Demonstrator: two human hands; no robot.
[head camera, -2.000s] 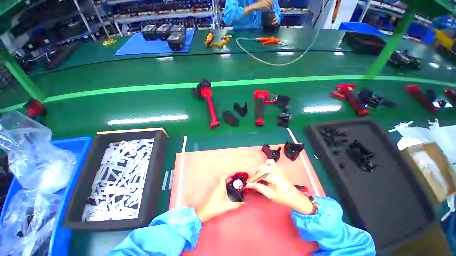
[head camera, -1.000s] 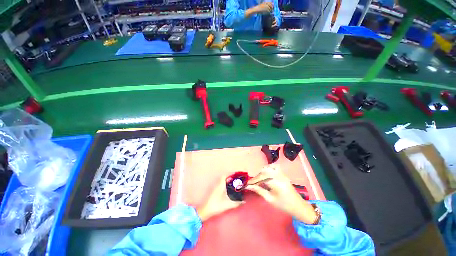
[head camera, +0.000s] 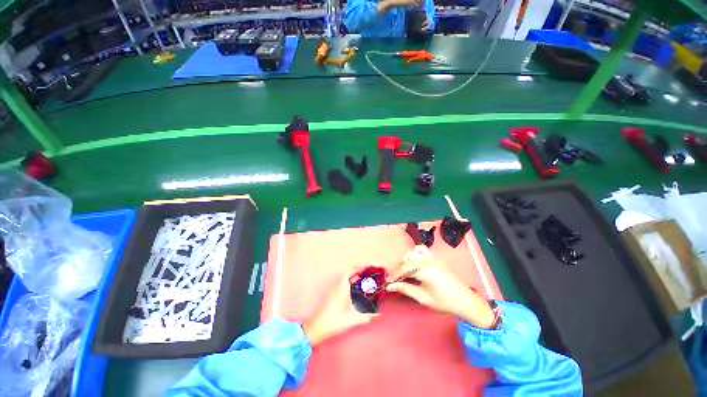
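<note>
The red-and-black tool body (head camera: 368, 286) is seen end-on over the salmon-red mat (head camera: 310, 256), its round white face up. My left hand (head camera: 335, 312) grips it from the left. My right hand (head camera: 425, 284) is at its right rim, fingers pinched on a thin stick, perhaps tweezers (head camera: 401, 277), whose tip is near the rim. What the tip touches is too small to tell. Two black covers (head camera: 456, 231) lie at the mat's far right. The tool's handle is hidden.
White parts tray (head camera: 120, 310) and blue bin (head camera: 116, 233) with plastic bags are left. Black parts tray (head camera: 612, 326) and cardboard box (head camera: 659, 256) are right. Red-and-black tools (head camera: 385, 165) lie on the green belt; a person (head camera: 387, 19) is across.
The tools on the belt have shifted left. My right hand has moved slightly at the rim; my left hand still holds the body.
</note>
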